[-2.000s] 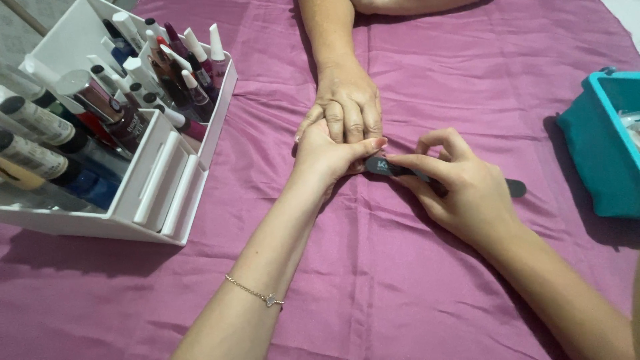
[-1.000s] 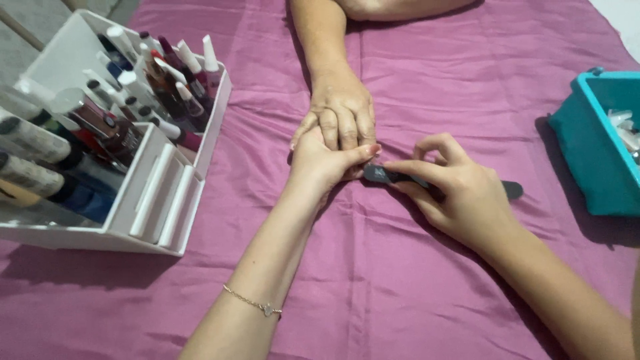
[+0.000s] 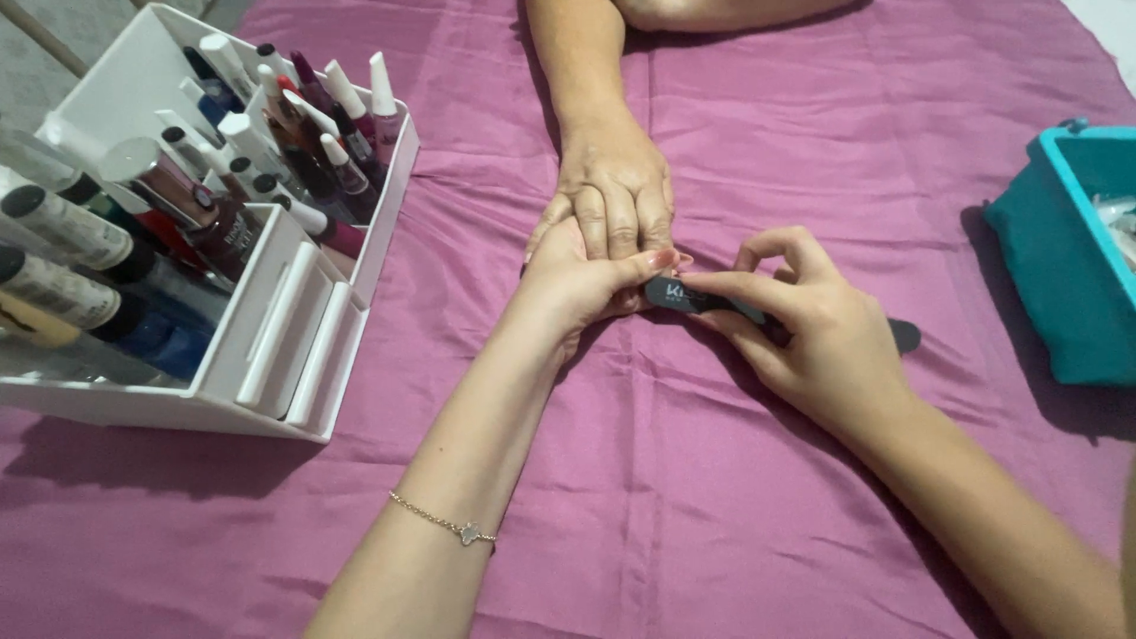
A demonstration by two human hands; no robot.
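Another person's hand (image 3: 614,191) lies palm down on a purple cloth, fingers pointing toward me. My left hand (image 3: 577,275), with a thin chain bracelet on its wrist, is beneath and around its fingers, the thumb pressing near a fingertip. My right hand (image 3: 799,311) pinches a black nail file (image 3: 903,336) that carries white lettering. The file's front end is against or just beside a fingertip of the other person's hand, close to my left thumb. The exact contact is partly hidden by my fingers.
At the left stands a white plastic organizer (image 3: 306,426) packed with nail polish bottles (image 3: 351,177). A teal basket (image 3: 1047,266) with small whitish items inside sits at the right edge. The purple cloth (image 3: 754,532) has folds. The other person's second forearm (image 3: 728,11) rests at the top.
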